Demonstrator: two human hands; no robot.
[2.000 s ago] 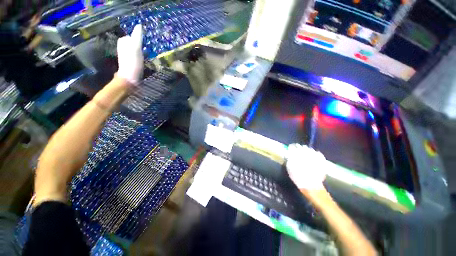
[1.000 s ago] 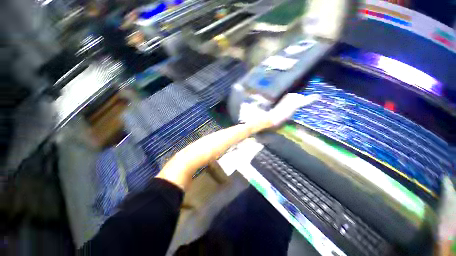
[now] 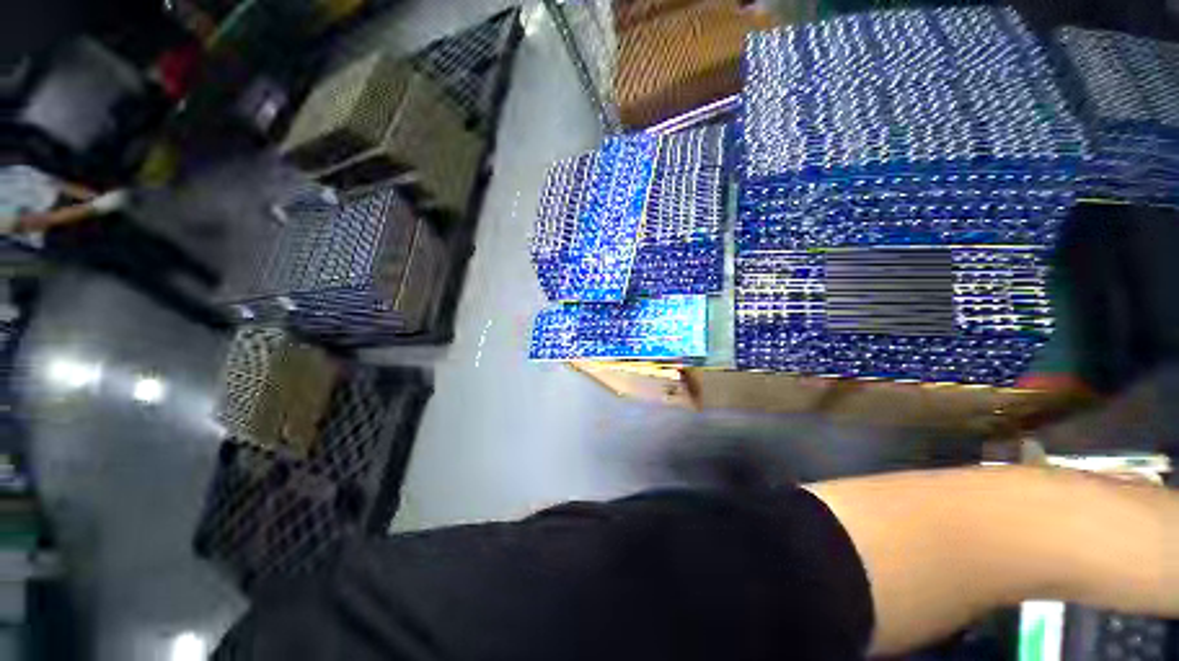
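Note:
Stacks of blue PCB panels [image 3: 892, 194] stand on a cart or low table at the upper right, their edges showing as stripes. A smaller stack [image 3: 556, 233] stands to their left. A single bright blue panel [image 3: 614, 220] lies across its top, and another [image 3: 621, 328] lies at its front. My left forearm in a black sleeve crosses the lower part of the view to the right edge. My left hand is cut off by that edge. My right hand is out of the picture.
Grey floor [image 3: 498, 426] lies left of the stacks. Black pallets [image 3: 317, 497] farther left hold cardboard boxes [image 3: 388, 123] and a striped stack [image 3: 349, 265]. Another person's arm [image 3: 65, 213] shows at the far left. A keyboard corner [image 3: 1131, 635] shows at the lower right.
The view has swung left, away from the machine opening to the stacks and floor. My left hand, earlier over a panel in the opening, has left the picture.

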